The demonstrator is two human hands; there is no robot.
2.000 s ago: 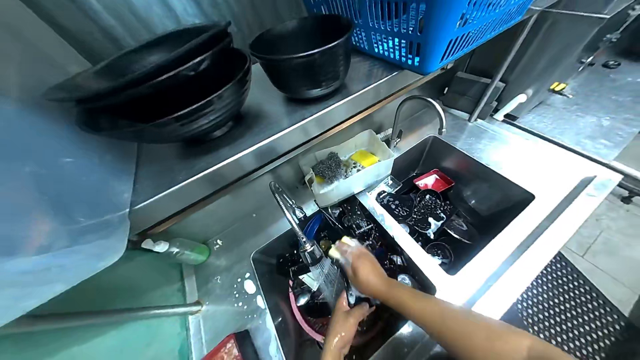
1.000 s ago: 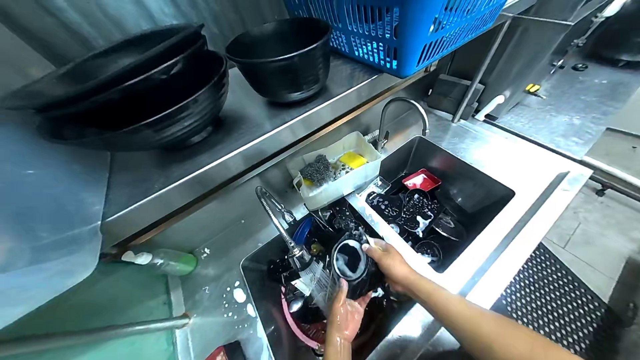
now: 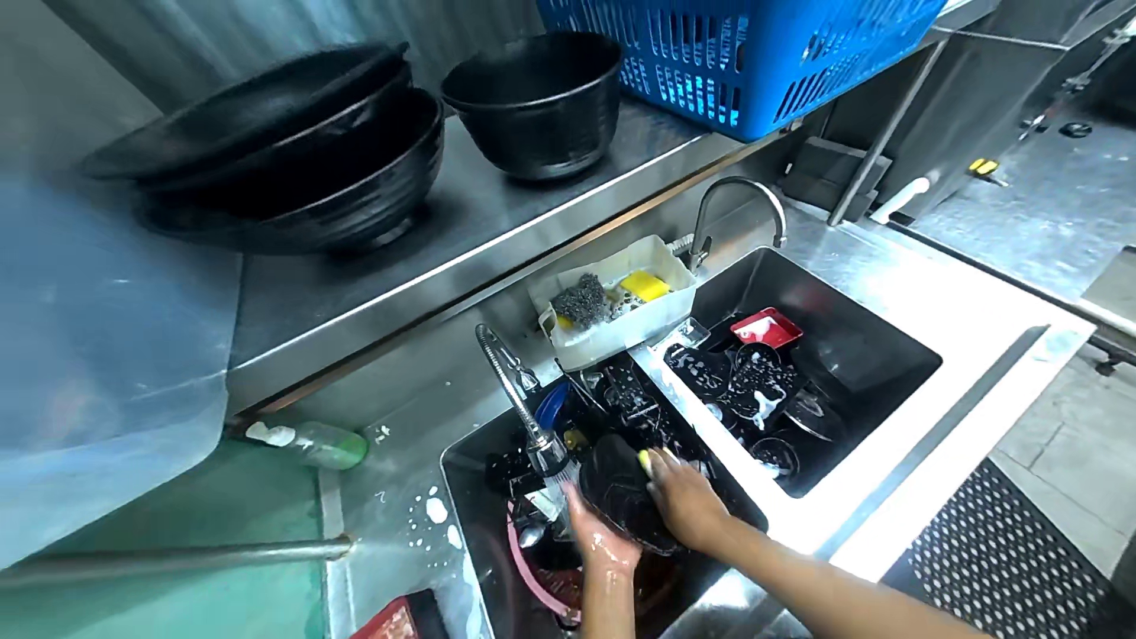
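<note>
Over the left sink basin [image 3: 470, 497], my left hand [image 3: 603, 537] holds a black bowl [image 3: 621, 493] from its lower left side. My right hand [image 3: 683, 497] presses a yellow sponge [image 3: 645, 461] to the bowl's right side. Just left of the bowl, water runs from the sprayer head of a coiled-spring faucet [image 3: 546, 453]. Black dishes, a blue dish [image 3: 552, 406], a spoon [image 3: 532, 534] and a pink-rimmed container [image 3: 524, 568] lie in the basin beneath, partly hidden by my hands.
The right basin [image 3: 852, 390] holds soapy black dishes [image 3: 754, 382] and a red dish [image 3: 768, 328]. A white tub [image 3: 612, 342] with a steel scourer [image 3: 581, 300] sits behind. Black bowls [image 3: 302, 186] and a blue basket [image 3: 701, 62] stand on the shelf; a soap bottle [image 3: 324, 445] lies left.
The black bowl in my hands has been turned: a second ago its light, wet round face showed, and now its dark side does. The sponge is now plainly visible at its edge.
</note>
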